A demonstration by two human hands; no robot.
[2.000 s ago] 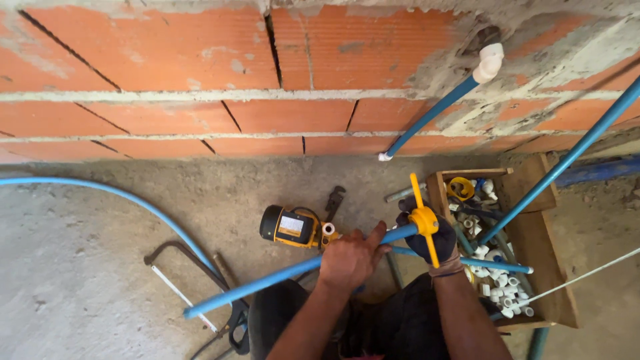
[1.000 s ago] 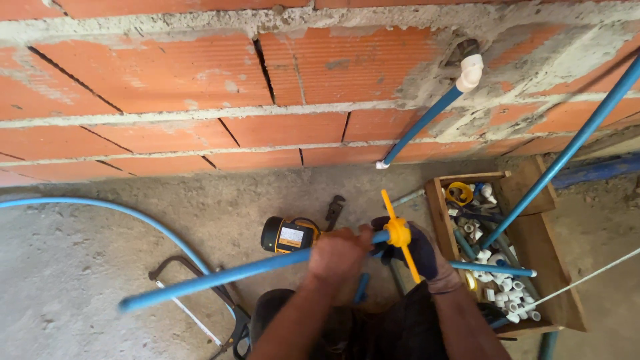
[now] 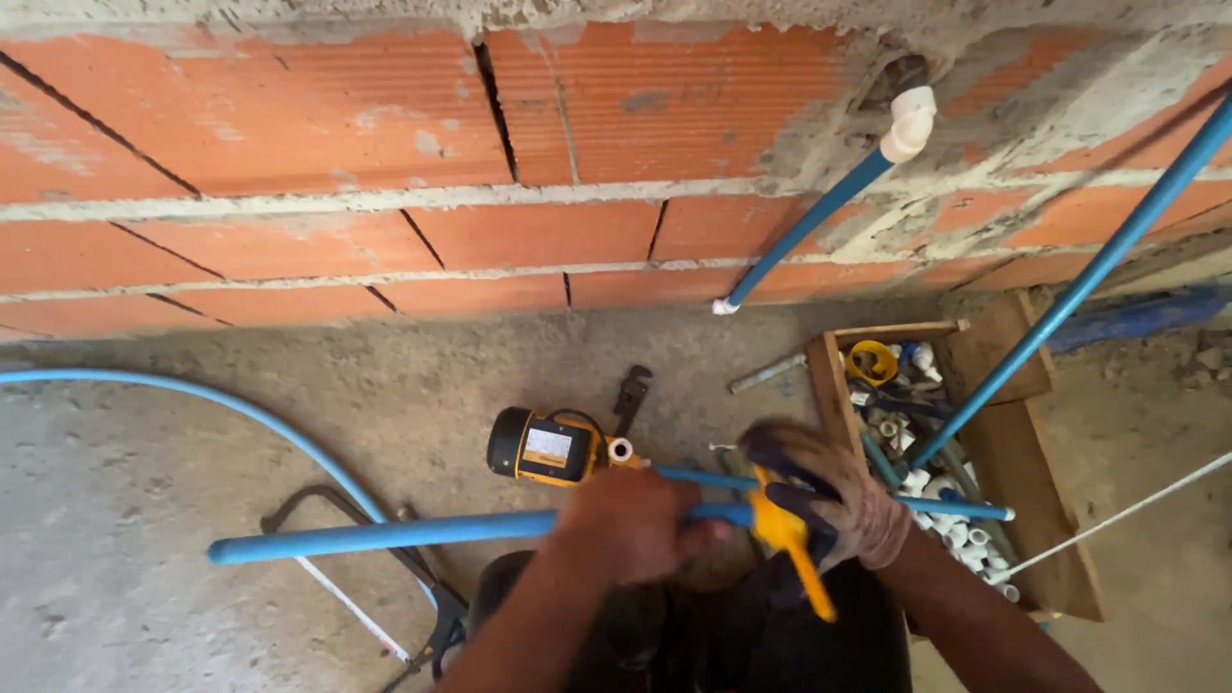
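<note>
My bare left hand [image 3: 626, 525] grips a blue plastic pipe [image 3: 385, 534] near its right end. A yellow two-handled pipe die [image 3: 782, 525] sits on that end. My right hand [image 3: 828, 491], in a dark-and-light work glove, is blurred against the die, its fingers spread around the handle; whether they close on it is unclear. Just beyond my left hand, a yellow and black electric pump [image 3: 544, 448] lies on the floor, with a pipe wrench [image 3: 631, 397] beside it. A hacksaw [image 3: 351, 597] lies under the pipe's left part.
At the right stands a wooden box [image 3: 1059, 500] of white fittings [image 3: 972, 553]. A long blue pipe [image 3: 1088, 289] slants into it. Another blue pipe [image 3: 808, 231] with a white elbow [image 3: 910, 125] comes from the brick wall [image 3: 577, 115]. A light blue hose [image 3: 260, 414] curves at left.
The pipe's left end has swung up from its lower slant and now lies nearly level. The die's handles have turned, the lower one now pointing down and right.
</note>
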